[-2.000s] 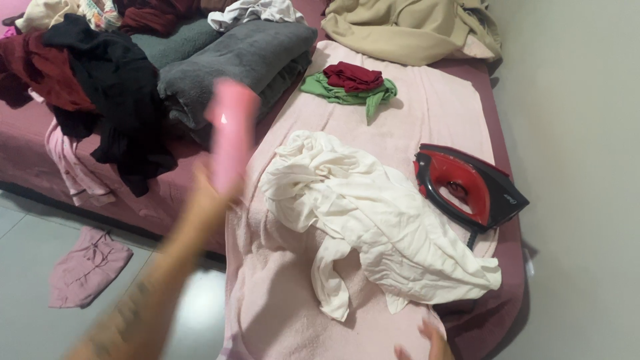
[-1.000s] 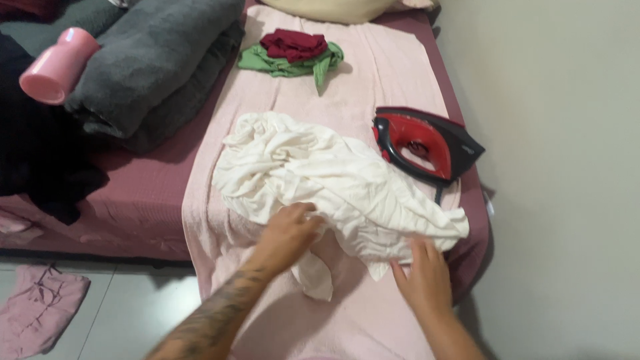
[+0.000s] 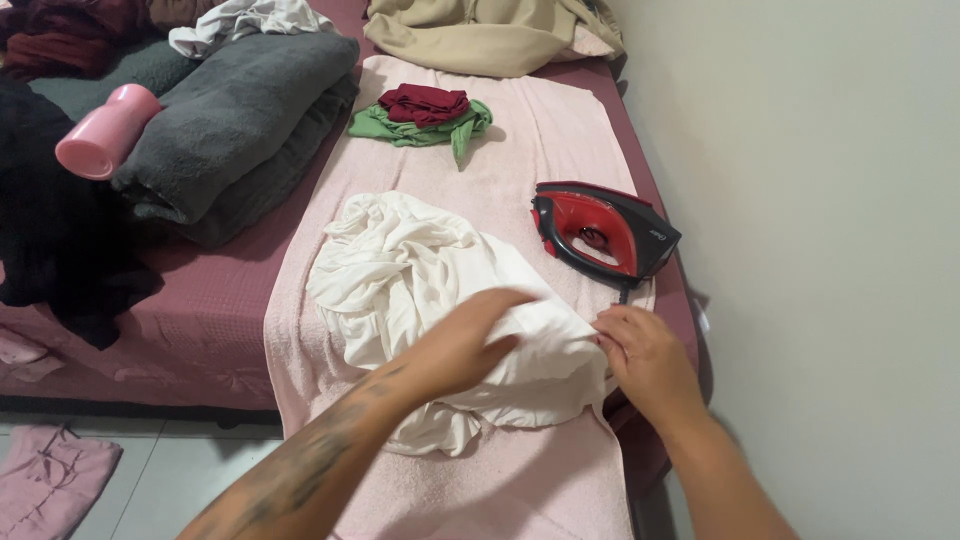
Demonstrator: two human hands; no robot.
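A crumpled white cloth garment lies on a pink towel spread over the bed. My right hand pinches the garment's right edge between thumb and fingers. Over the middle of the garment is my left hand, fingers apart and slightly blurred, with nothing gripped between them. A red and black clothes iron rests on the towel just beyond my right hand, its cord end toward me. Farther back, a dark red cloth sits on top of a green cloth.
At left, a pink plastic bottle leans against a folded grey blanket, near black clothing. A beige cloth lies at the back. The wall borders the bed on the right. A pink garment is on the tiled floor.
The pink bottle was in my left hand at first and now lies by the grey blanket. Both hands have come to the white garment, and my right hand has taken hold of its edge.
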